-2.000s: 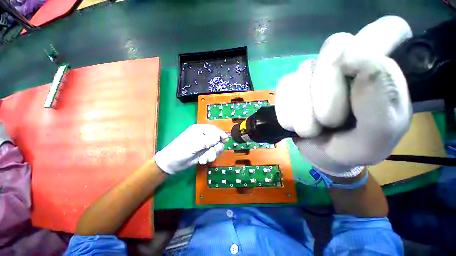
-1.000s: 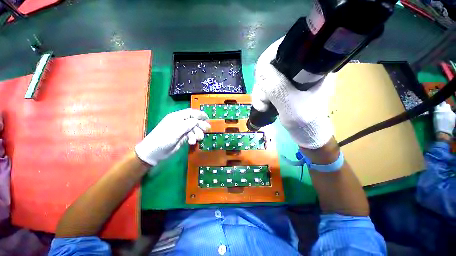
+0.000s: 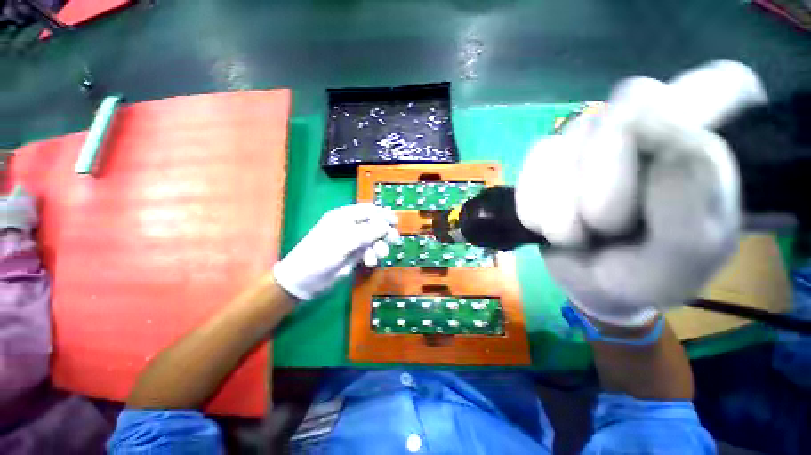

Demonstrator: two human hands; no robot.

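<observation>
The orange-brown fixture (image 3: 438, 350) lies in front of me with green circuit boards (image 3: 436, 315) in its three slots. My right hand (image 3: 636, 200), in a white glove and blurred, is shut on the black electric screwdriver (image 3: 498, 218). Its tip with the yellow band points left over the gap between the far and middle boards; the bit cannot be made out. My left hand (image 3: 340, 249), in a white glove, is over the left end of the middle board, thumb and fingertips together. Whether a screw is between them is too small to tell.
A black tray (image 3: 356, 147) with scattered screws stands beyond the fixture. A red mat (image 3: 169, 258) lies at left with a narrow pale green strip (image 3: 100, 135) on its far edge. A cardboard sheet (image 3: 742, 284) lies at right, partly behind my right arm. A person's purple sleeve (image 3: 22, 329) shows at far left.
Since one second ago, my right hand and the screwdriver have swung so that the tool lies nearly level, pointing left. My left fingertips are now over the middle board's left end.
</observation>
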